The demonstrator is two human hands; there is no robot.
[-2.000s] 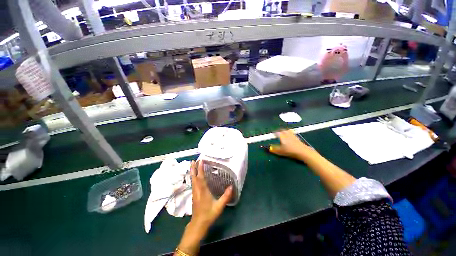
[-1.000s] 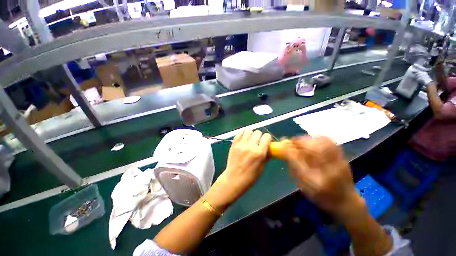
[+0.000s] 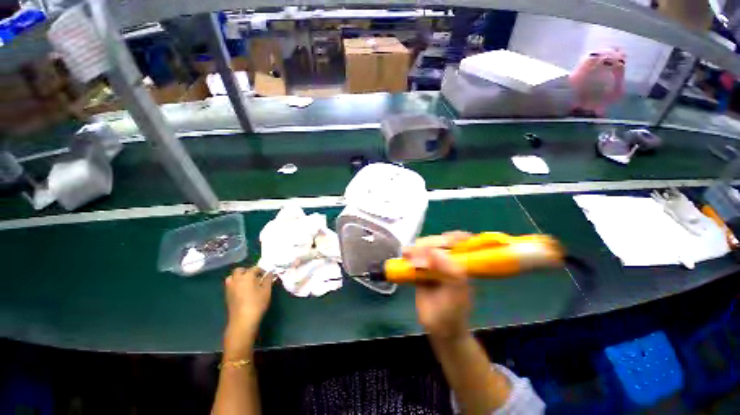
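A white appliance housing (image 3: 388, 194) with a slotted grey front stands upright on the green bench. My right hand (image 3: 442, 284) grips an orange-yellow electric screwdriver (image 3: 495, 254), held roughly level in front of the housing with its dark nose pointing left. My left hand (image 3: 247, 296) is at the lower left edge of a crumpled white cloth (image 3: 296, 251), near the screw bin (image 3: 219, 258). Its fingers are bent; whether they hold something small is not clear. The clear bin holds small dark screws and a white piece.
A grey housing (image 3: 418, 136), small white pieces and a bracket (image 3: 617, 146) lie on the belt behind. A white sheet (image 3: 641, 231) with parts lies at right. Metal posts (image 3: 154, 121) rise at left. A blue stool (image 3: 647, 366) is below right.
The orange-yellow screwdriver now points left in my right hand, in front of the housing. My left hand has moved away from it to the cloth's left edge. The camera view has shifted.
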